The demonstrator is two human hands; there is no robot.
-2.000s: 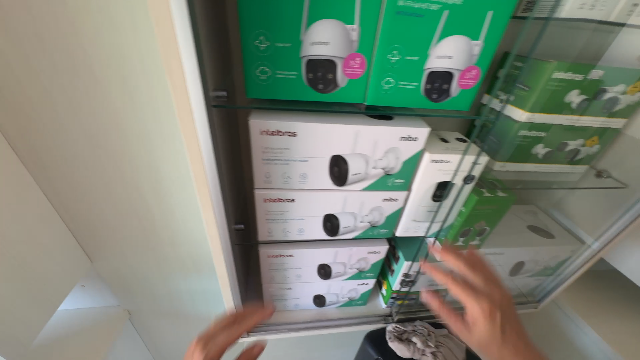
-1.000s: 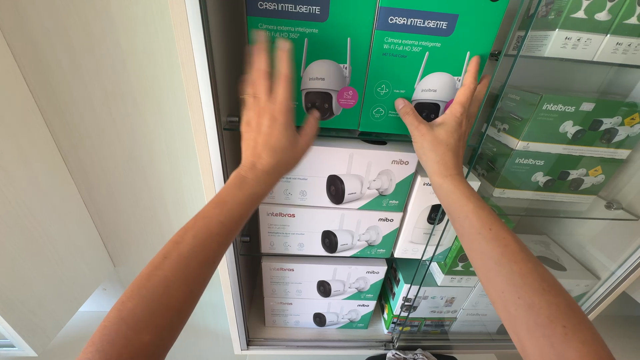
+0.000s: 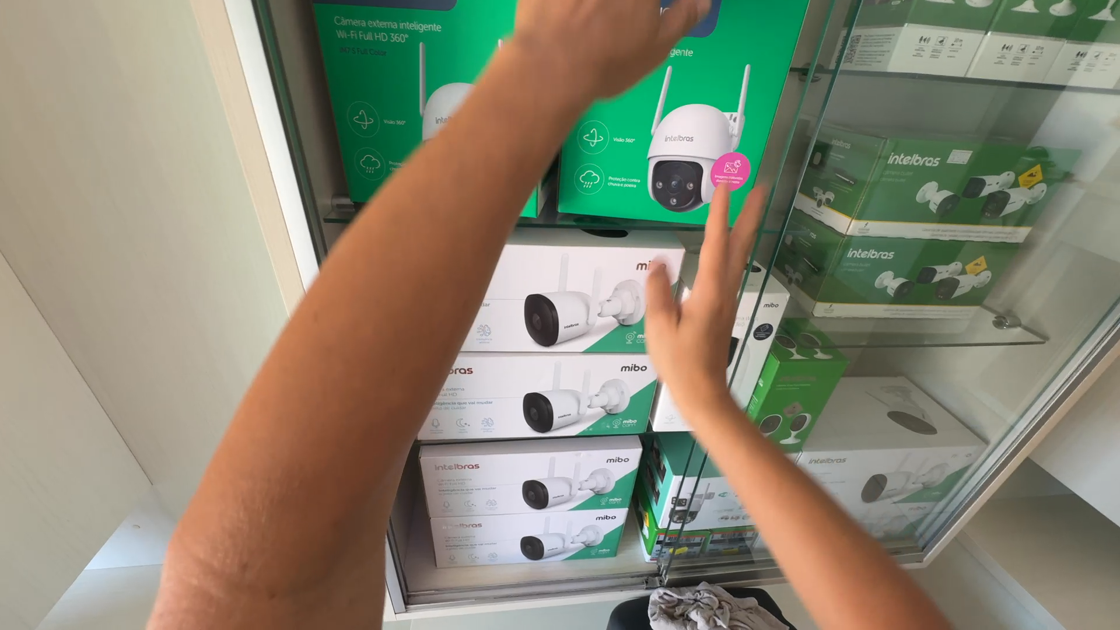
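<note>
My left hand [image 3: 608,39] reaches up across the tops of two large green security camera boxes [image 3: 595,140] on a glass shelf; its fingers are partly cut off by the frame edge, and no object shows in it. Lower and to the right, my right hand [image 3: 700,324] is raised with its fingers spread and holds nothing. It is in front of the right green box and the white bullet camera boxes [image 3: 569,394], stacked on the shelves below. Whether either hand touches a box cannot be told.
A glass door edge [image 3: 792,201] runs down the cabinet. Behind glass on the right stand green camera boxes [image 3: 927,192] on a glass shelf [image 3: 927,328] and a larger white box [image 3: 884,464]. A crumpled grey cloth [image 3: 713,608] lies on a dark object at the bottom.
Both hands have risen from low at the cabinet to the green boxes. Since one second ago, my left hand has moved up and right, and my right hand has dropped below the green boxes.
</note>
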